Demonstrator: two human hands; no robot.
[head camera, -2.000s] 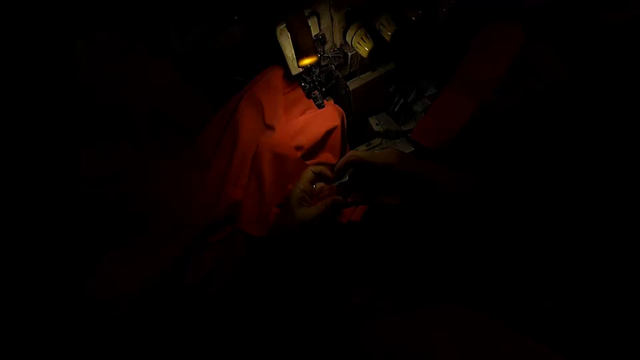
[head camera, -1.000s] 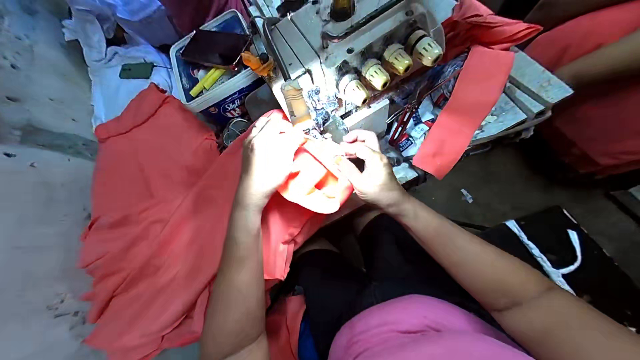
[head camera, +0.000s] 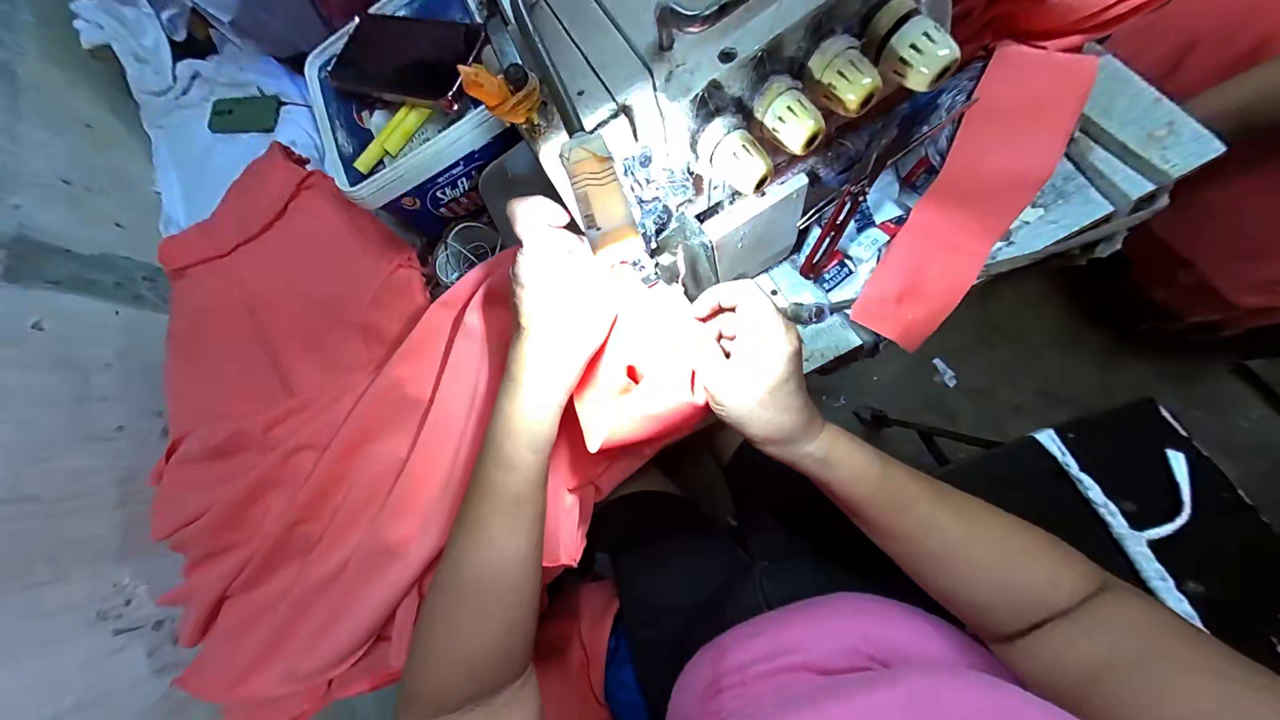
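Coral fabric (head camera: 330, 400) runs from the left side across my lap to the needle area of an overlock sewing machine (head camera: 620, 60). My left hand (head camera: 560, 285) presses on the fabric, left of the presser foot, its fingers partly lost in the glare. The fabric's right edge is pinched in my right hand (head camera: 755, 360), just below the machine's metal plate (head camera: 757, 228). Bright lamp light washes out the cloth between both hands. Yellowish tension knobs (head camera: 790, 115) line the machine's front.
A white-rimmed tub (head camera: 325, 110) holds a dark phone (head camera: 405, 58) and yellow items. Red-handled scissors (head camera: 835, 230) and a coral strip (head camera: 985, 190) lie on the table at right. Another person's arm (head camera: 1235, 105) shows at upper right. A black cloth-like item (head camera: 1080, 500) with white cord lies lower right.
The view was nearly dark two seconds ago and is now bright. Since one second ago, my right hand has moved slightly down, away from the needle area.
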